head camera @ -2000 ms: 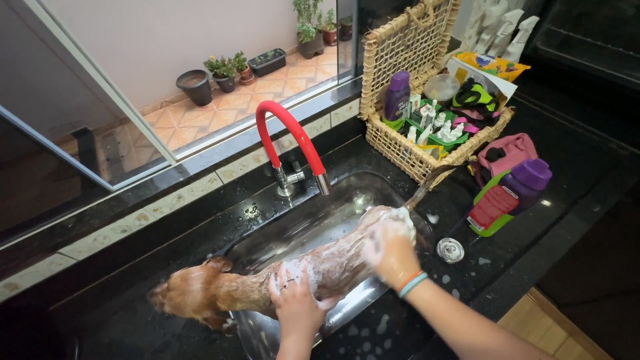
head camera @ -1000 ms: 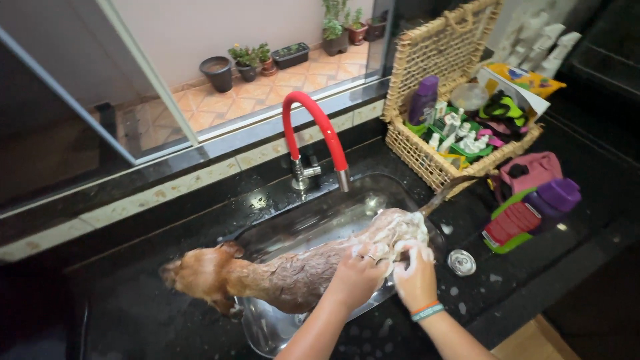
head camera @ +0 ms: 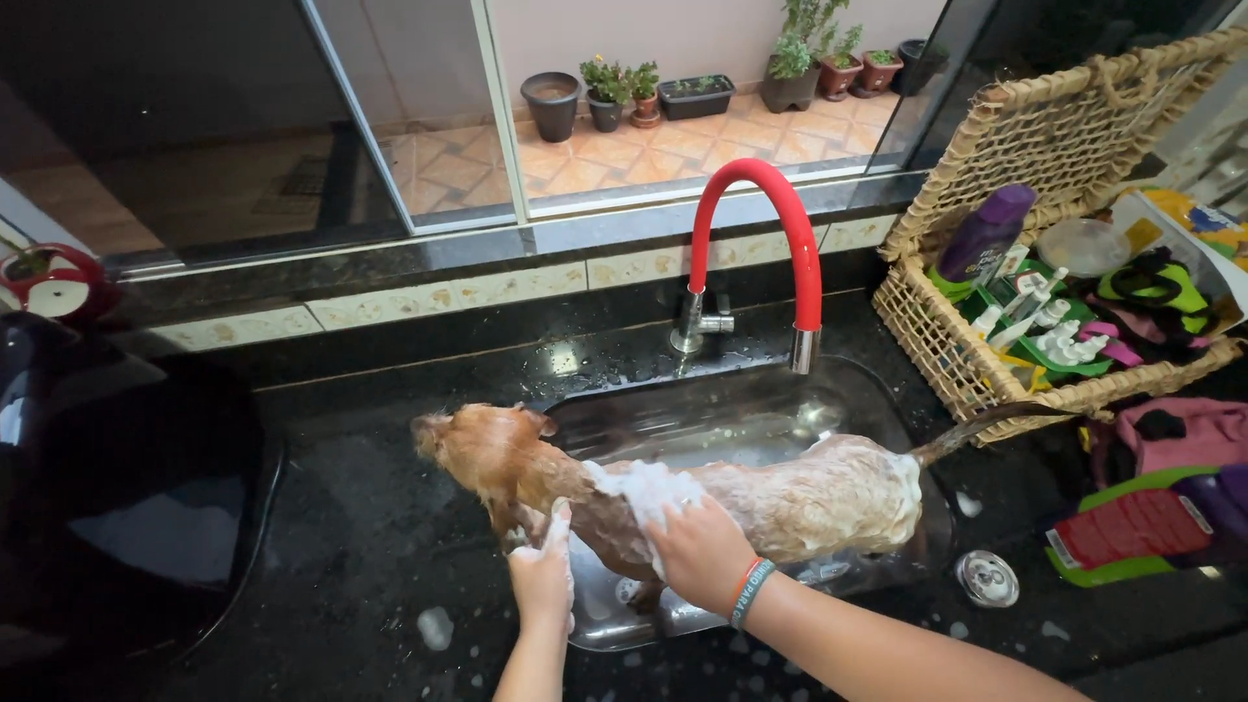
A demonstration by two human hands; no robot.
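A wet brown dog [head camera: 819,497] stands in a stainless steel sink [head camera: 673,414], its head toward the left over the black counter and its tail toward the right. My left hand [head camera: 541,570] is at its chest or front leg, just below the neck; the fingers are partly hidden there. Flat on its shoulder, in white lather [head camera: 648,487], lies my right hand [head camera: 702,546], with a band on the wrist. More suds cover the dog's rump. Behind the sink arches a red flexible faucet [head camera: 756,175] with a metal spout, and no water is seen running from it.
An open wicker basket [head camera: 936,341] of bottles and grooming items stands at the right. Near it lie a bottle with a red label [head camera: 1131,526], a pink item [head camera: 1185,434] and a metal sink strainer [head camera: 987,579]. A glossy black object [head camera: 127,507] stands at the left.
Both hands have moved from the dog's rump toward its front, the left to the chest and the right to the shoulder. Lather now shows on the shoulder. The view has shifted left.
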